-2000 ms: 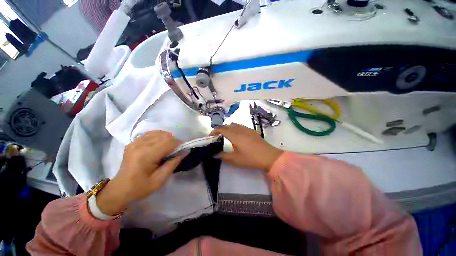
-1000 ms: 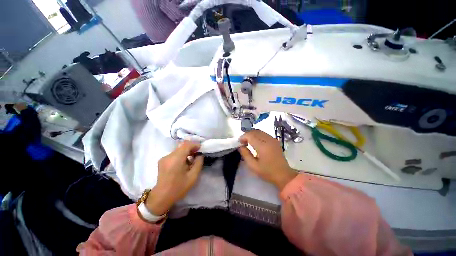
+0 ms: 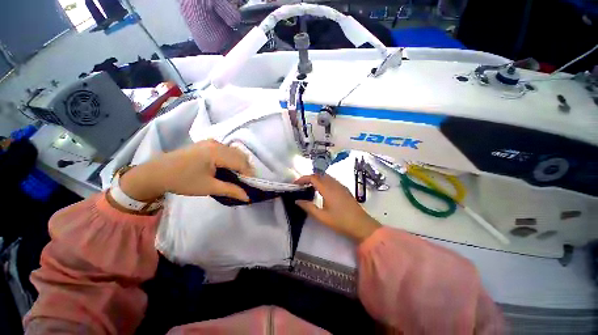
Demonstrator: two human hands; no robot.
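Note:
The light grey garment body (image 3: 216, 235) lies heaped on the table left of and below the needle area. My left hand (image 3: 213, 171) grips the dark panel (image 3: 246, 191) and the seam edge (image 3: 279, 186) from the left. My right hand (image 3: 331, 204) pinches the right end of the same edge just below the presser foot (image 3: 320, 163). The edge is stretched between both hands, with the dark side facing up toward me. A dark strip hangs below it. Parts of my left fingers are hidden by the cloth.
The white JACK sewing machine (image 3: 393, 124) spans the right. Thread snips (image 3: 368, 175), green-and-yellow-handled scissors (image 3: 429, 196) and a white stick (image 3: 485, 226) lie on its bed. A ruler strip (image 3: 324, 273) runs along the front edge. A grey fan box (image 3: 85, 111) and a person (image 3: 208, 23) are behind.
Since one second ago, my left hand has shifted left and up and turned over the edge. The dark side of the cloth now shows where the light side was facing up.

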